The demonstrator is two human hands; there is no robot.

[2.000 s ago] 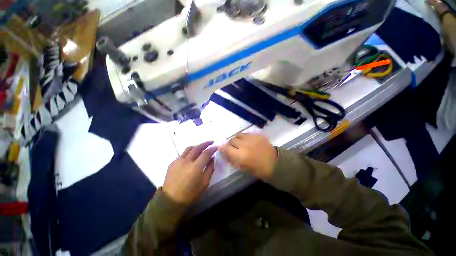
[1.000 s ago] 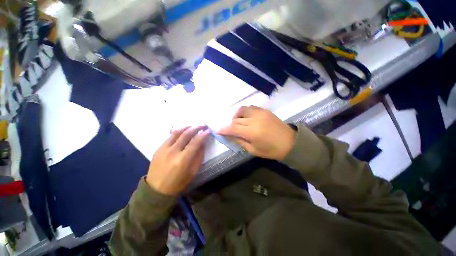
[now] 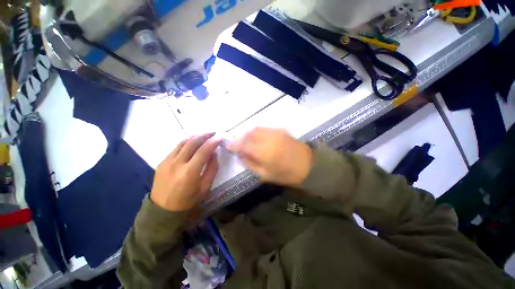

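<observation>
My left hand (image 3: pixel 185 172) and my right hand (image 3: pixel 274 155) meet at the front edge of the white machine table, in front of the needle area. A small pale strip (image 3: pixel 226 145) shows between the fingertips of both hands; most of it is hidden, and my right hand is blurred. The presser foot area (image 3: pixel 199 90) is lit behind the hands, not touched. Several navy strips (image 3: pixel 262 70) lie right of the needle. A large navy cut panel (image 3: pixel 104 197) lies flat to the left of my left hand.
The white sewing machine head (image 3: pixel 186 28) spans the back. Black-handled shears (image 3: pixel 389 73) lie right of the strips. Snips with orange and yellow handles (image 3: pixel 456 12) lie far right. A long navy bundle (image 3: pixel 38 186) lies far left. A navy scrap (image 3: pixel 415 163) is on the lower white surface.
The camera view has moved closer and shifted. Both hands stay together at the table's front edge with the pale strip between them, and their fingers have shifted slightly.
</observation>
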